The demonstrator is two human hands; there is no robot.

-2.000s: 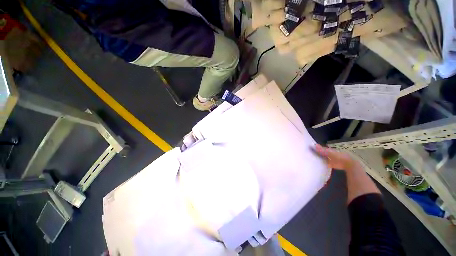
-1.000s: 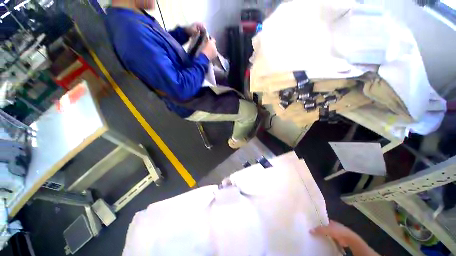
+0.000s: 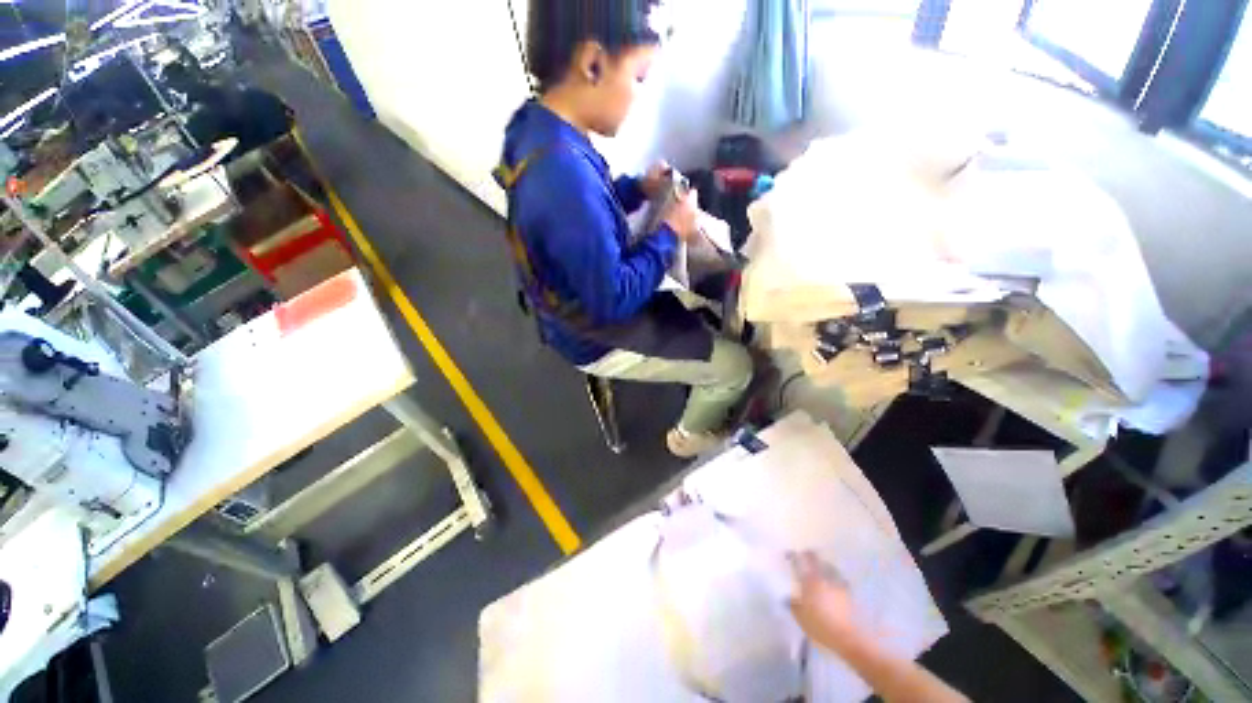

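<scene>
A stack of off-white sewn cover panels [image 3: 879,549] lies spread at the bottom middle, with a dark label [image 3: 751,440] at its top edge. Its lower part is cut off by the picture's edge. My right hand [image 3: 820,599] is over the right part of the stack, fingers on or just above the top panel. It is slightly blurred; contact is not clear, and it does not pinch an edge. My left hand is not in view.
A person in a blue top [image 3: 577,234] sits beyond the panels. A large pile of panels [image 3: 879,234] with black labels stands right of them. A sewing machine [image 3: 96,412] on a table [image 3: 275,398] is left. A perforated metal frame [image 3: 1126,549] is right.
My right hand has left the right edge of the panels and moved inward over them. The view has tilted up, showing more of the seated person, the pile and the windows.
</scene>
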